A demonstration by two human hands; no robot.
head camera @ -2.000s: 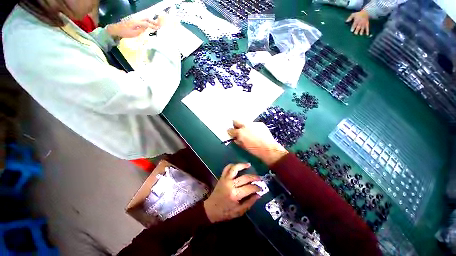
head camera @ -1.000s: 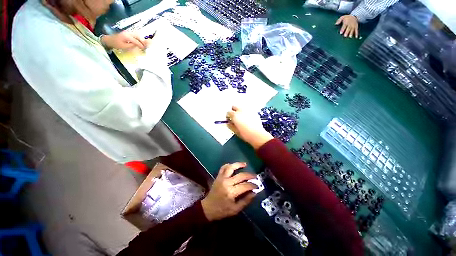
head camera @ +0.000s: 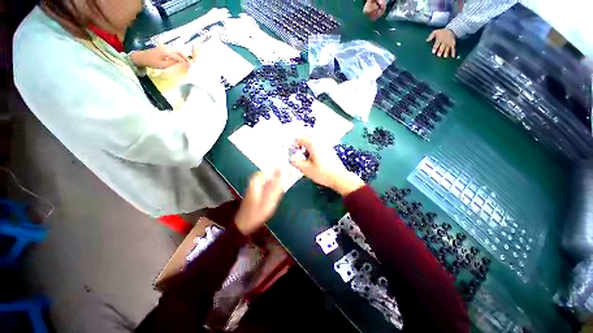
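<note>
My left hand (head camera: pixel 259 203) is blurred over the table's near edge, fingers apart, with nothing seen in it. My right hand (head camera: pixel 320 164) is over the white paper sheet (head camera: pixel 257 140), its fingertips pinched on a small dark item, mostly hidden and too blurred to name. A white plate (head camera: pixel 327 240) lies on the green top below my right forearm. More white plates (head camera: pixel 348 265) lie in a band beside it, partly hidden by my right sleeve. A heap of loose black parts (head camera: pixel 357 161) is right of my right hand.
Small black parts (head camera: pixel 429 224) form a band before a clear blister tray (head camera: pixel 481 195). Another black pile (head camera: pixel 276 94) and clear bags (head camera: pixel 361 65) lie beyond. A person (head camera: pixel 117 123) sits at left. A scrap box (head camera: pixel 179 260) is below the edge.
My left hand has moved up and left, away from the white plates. A white plate now lies separately near where it was. The dark pen-like item in my right fingers no longer sticks out left.
</note>
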